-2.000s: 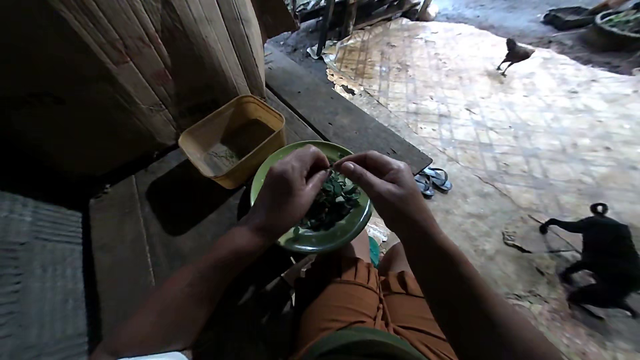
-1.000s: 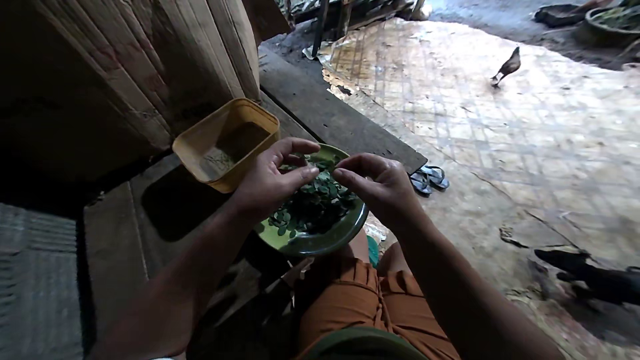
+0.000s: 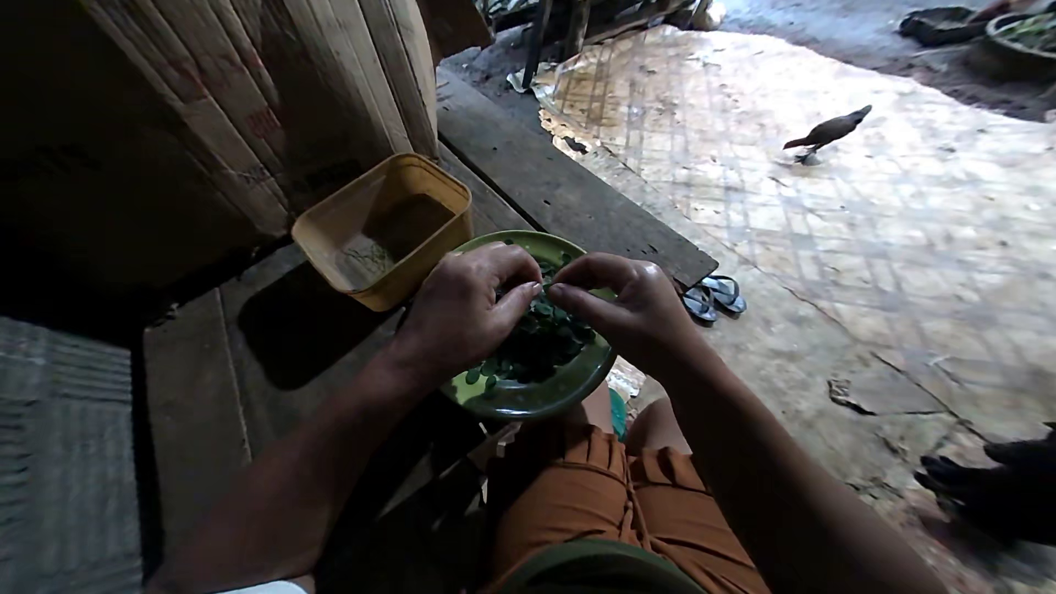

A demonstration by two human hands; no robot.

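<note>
A green plate (image 3: 569, 388) holds a heap of small dark green leaves (image 3: 536, 342) beside my lap. Over it, my left hand (image 3: 474, 305) and my right hand (image 3: 623, 301) meet at the fingertips, thumb and forefinger pinched on each. Whatever may lie between the fingertips is too small to make out. Just left of the plate, a yellowish plastic tub (image 3: 384, 235) stands on the wooden planks with a few thin green bits in its bottom.
A wooden bench plank (image 3: 569, 177) runs past the plate, with a pair of flip-flops (image 3: 714, 297) on the floor by its end. Cardboard (image 3: 272, 99) stands behind the tub. A chicken (image 3: 829, 132) is on the floor, and a black animal (image 3: 1002, 483) is at the right edge.
My hands were apart over the plate a second ago; their fingertips are now together. The chicken has turned, and the black animal has shifted toward the lower right edge.
</note>
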